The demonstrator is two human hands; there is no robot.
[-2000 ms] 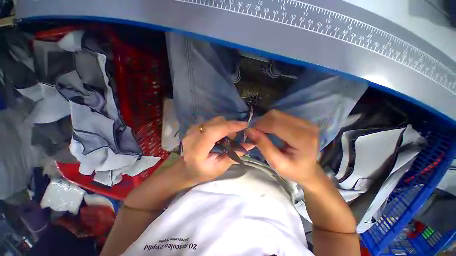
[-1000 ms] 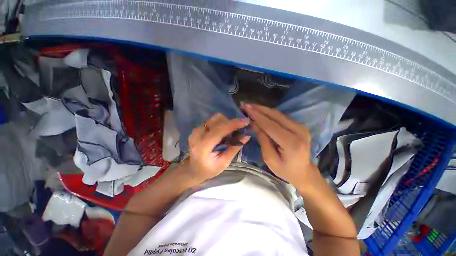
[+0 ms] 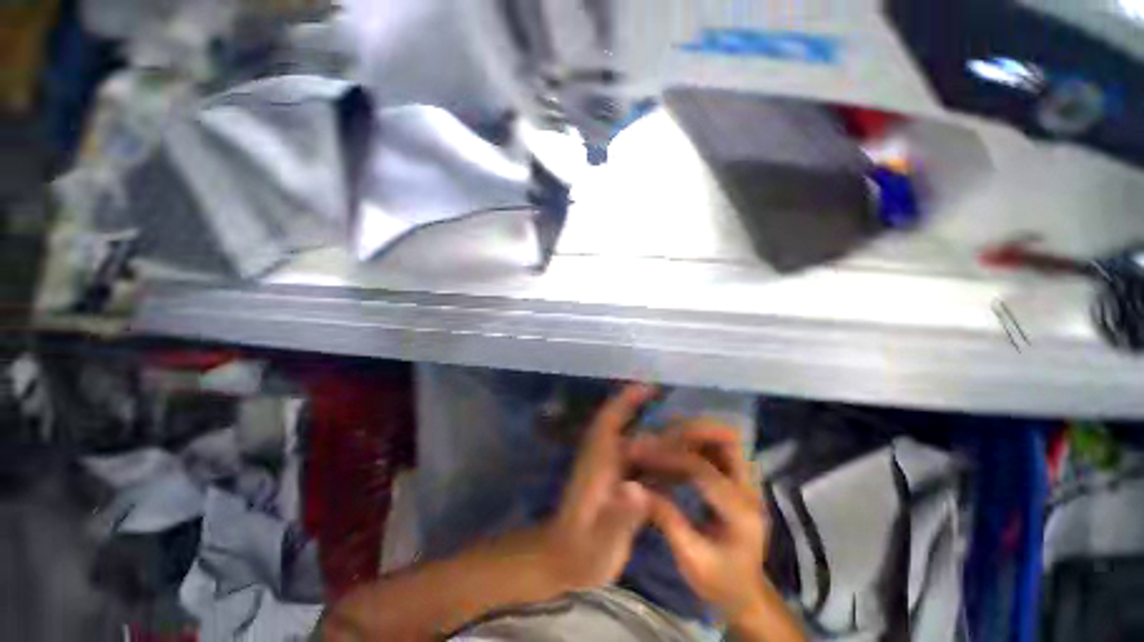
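Note:
My left hand (image 3: 600,502) and my right hand (image 3: 713,502) are close together over the lap, below the table's front edge. Both are blurred, with fingers bent and nearly touching. I cannot tell whether anything is held between them. A joined workpiece (image 3: 445,188) with pale faces and dark strips lies on the white table, left of the needle area (image 3: 596,144) of the sewing machine (image 3: 784,50).
A dark panel (image 3: 797,188) lies under the machine arm. A blue item (image 3: 895,194) and a red-handled tool (image 3: 1035,257) are right of it. The ruler edge (image 3: 502,339) crosses the view. Left are a red crate (image 3: 358,477) and pale pieces; right, a blue crate (image 3: 1004,502) with panels.
The view has tilted up, bringing the machine and tabletop into sight. The hands remain over the lap and appear lower in the picture. The dark item seen earlier at my left hand is no longer discernible.

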